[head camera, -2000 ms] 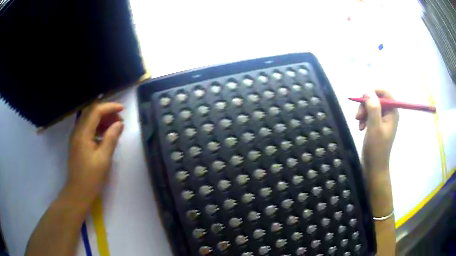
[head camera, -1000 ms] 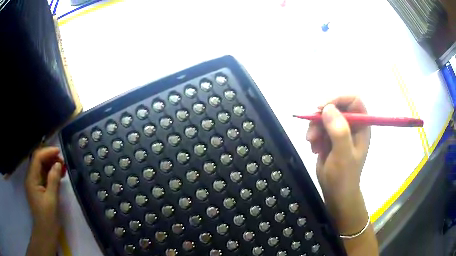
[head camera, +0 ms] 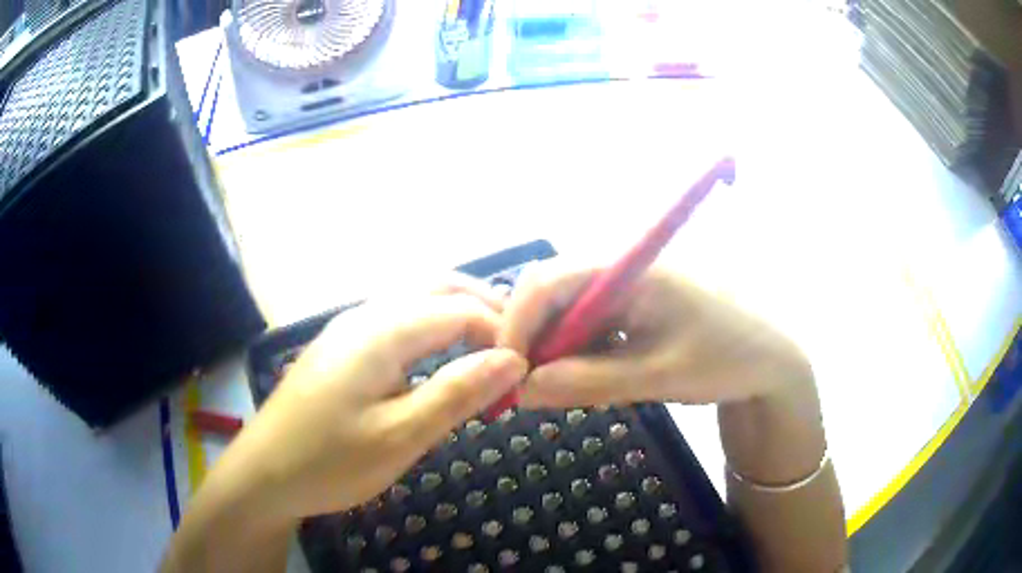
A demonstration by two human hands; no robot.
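Observation:
My right hand [head camera: 661,341] holds the red marker pen [head camera: 633,265] above the tray, its barrel slanting up to the right. My left hand [head camera: 387,386] meets it at the pen's lower end, fingertips together. A short red piece shows under the left fingertips; the pen's tip is hidden there. Below both hands lies the black component tray [head camera: 706,492] with rows of small round silver parts [head camera: 523,515]. The hands cover the tray's upper part.
A tall black tray stack [head camera: 112,269] stands at the left. A loose red cap [head camera: 216,422] lies by its base near the tape lines. A grey desk fan [head camera: 308,56], a pen holder [head camera: 464,45], a blue bin [head camera: 557,45] and a red bin [head camera: 676,67] stand at the back.
Both hands have come together over the tray, the left from beside it. The pen has turned from level to slanting, its tip end now at the left fingers. The view has shifted to show the fan and bins.

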